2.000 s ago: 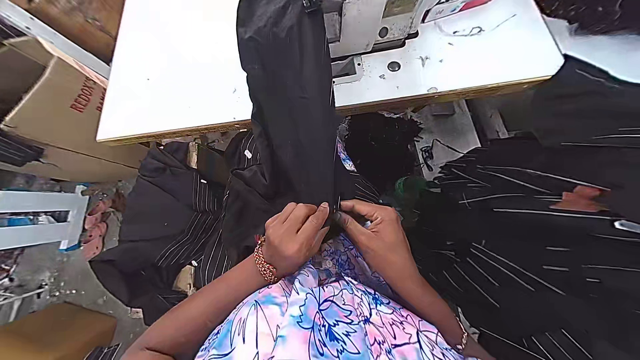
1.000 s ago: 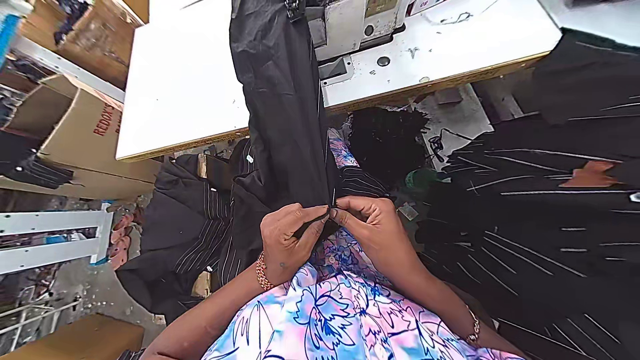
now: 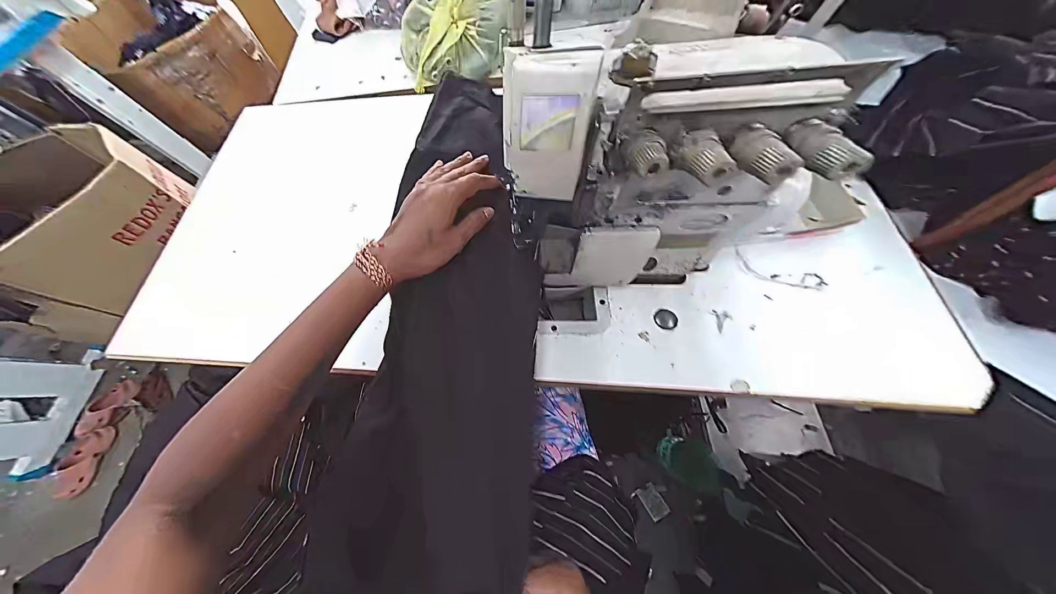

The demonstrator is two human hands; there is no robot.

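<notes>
A long black fabric piece (image 3: 462, 355) runs from the bottom of the view up over the table, its right edge along the presser foot area of an overlock sewing machine (image 3: 551, 124). My left hand (image 3: 437, 219), with a braided bracelet at the wrist, lies palm down on the cloth just left of the machine head, fingers spread. At the bottom edge, a small patch of skin (image 3: 557, 577) shows beside the cloth; whether it is my right hand or forearm is unclear, and the rest is hidden.
The white sewing table (image 3: 214, 247) carries loose thread and lint at right. Tension dials (image 3: 767, 153) line the machine front. A yellow-green bag (image 3: 458, 37) stands behind. Cardboard boxes (image 3: 99, 214) and pink clogs (image 3: 87, 450) are at left; striped dark cloth (image 3: 858, 511) lies lower right.
Both hands were pinching the cloth's edge near my lap. My left hand has moved forward onto the cloth by the machine and let go of that edge. The view has shifted towards the machine.
</notes>
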